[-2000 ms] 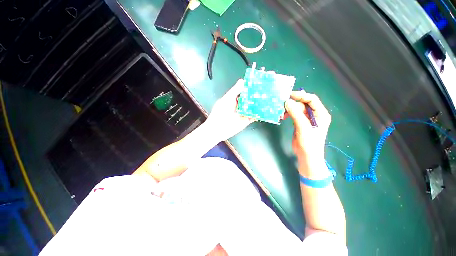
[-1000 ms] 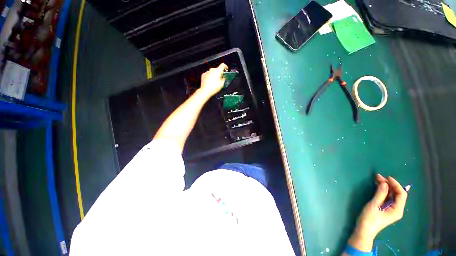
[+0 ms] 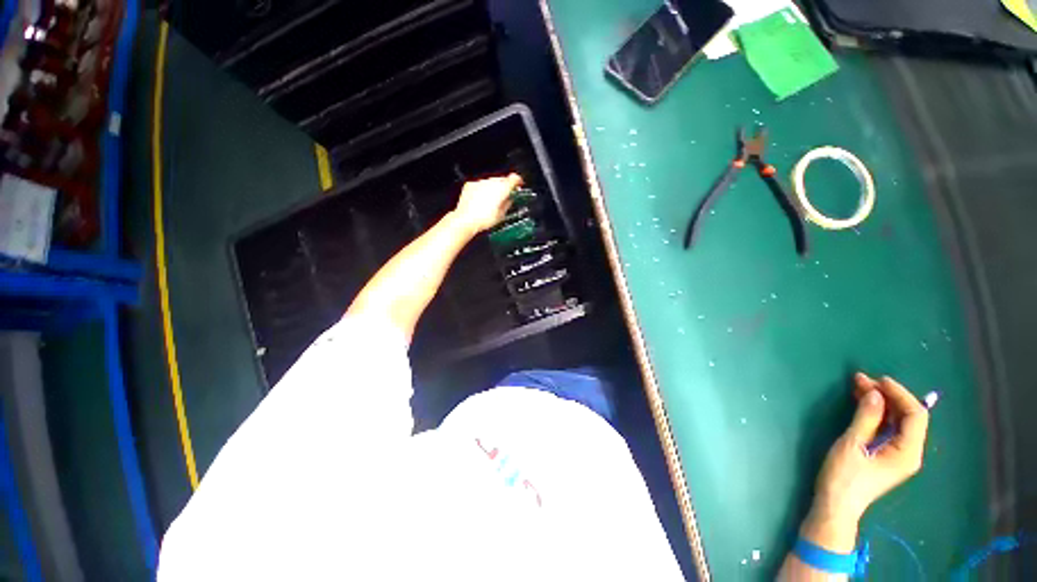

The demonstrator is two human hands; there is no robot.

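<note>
My left hand (image 3: 487, 202) reaches into the black tray (image 3: 375, 233) below the bench edge. Its fingers are closed at the top edge of a green circuit board (image 3: 522, 197), which stands low in the tray and is mostly hidden. Another green board (image 3: 514, 232) stands just beside it, nearer me. Several pieces with pale edges stand in a row beyond that. My right hand (image 3: 876, 449), with a blue wrist band (image 3: 824, 557), is over the green mat at the lower right. It holds a thin dark pen (image 3: 885, 440) with a white end.
Open side cutters (image 3: 751, 171) and a cream tape roll (image 3: 834, 188) lie on the bench mat (image 3: 751, 330). A black phone (image 3: 668, 48), green slips (image 3: 787, 53) and a black bag-like thing (image 3: 932, 25) lie at the far end. Blue shelving (image 3: 68, 279) stands at the left.
My left hand took the board from over the bench to the tray and has lowered it into the row. My right hand moved away from the board, keeping the pen. The view swung left.
</note>
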